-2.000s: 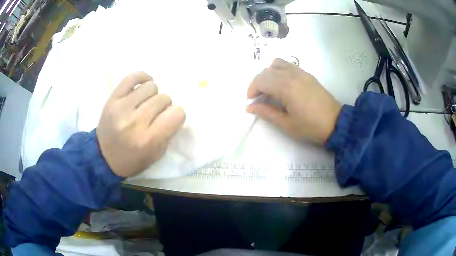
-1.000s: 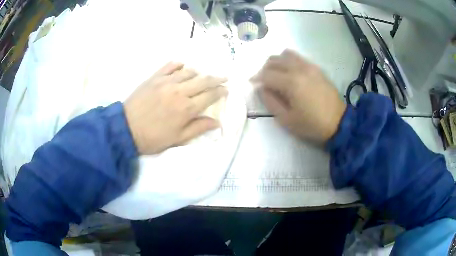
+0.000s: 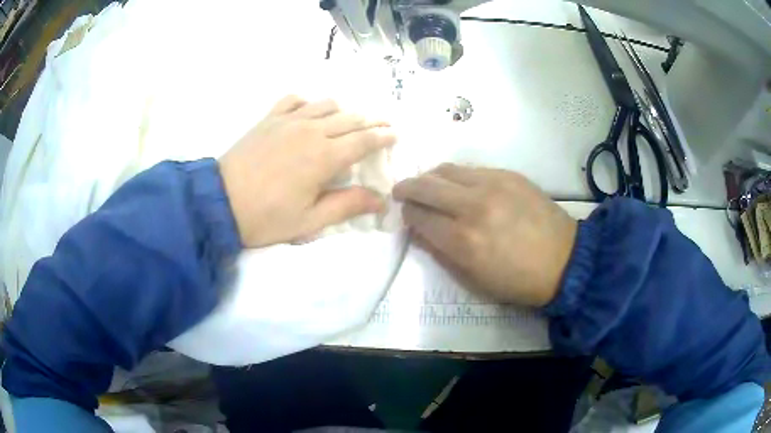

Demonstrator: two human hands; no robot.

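Note:
A large white cloth piece [image 3: 296, 292] covers the left and middle of the table and hangs a little over the front edge. My left hand [image 3: 308, 173] lies spread, palm down, on the cloth. My right hand [image 3: 486, 228] has its fingertips together on the cloth's right edge, just right of my left thumb. The needle and presser foot area [image 3: 396, 76] is just beyond my hands, washed out by bright light. What lies under my fingers is hidden.
The sewing machine's pale round knob [image 3: 434, 52] is at the top middle. A metal disc [image 3: 460, 109] is set right of the needle. Black scissors [image 3: 626, 110] and silvery tweezers [image 3: 661, 114] lie at the right. A printed ruler [image 3: 482, 315] runs along the front edge.
My left hand has opened from a fist and moved right, flat on the cloth. My right hand has come back towards me to the cloth's edge. The cloth now hangs further over the front.

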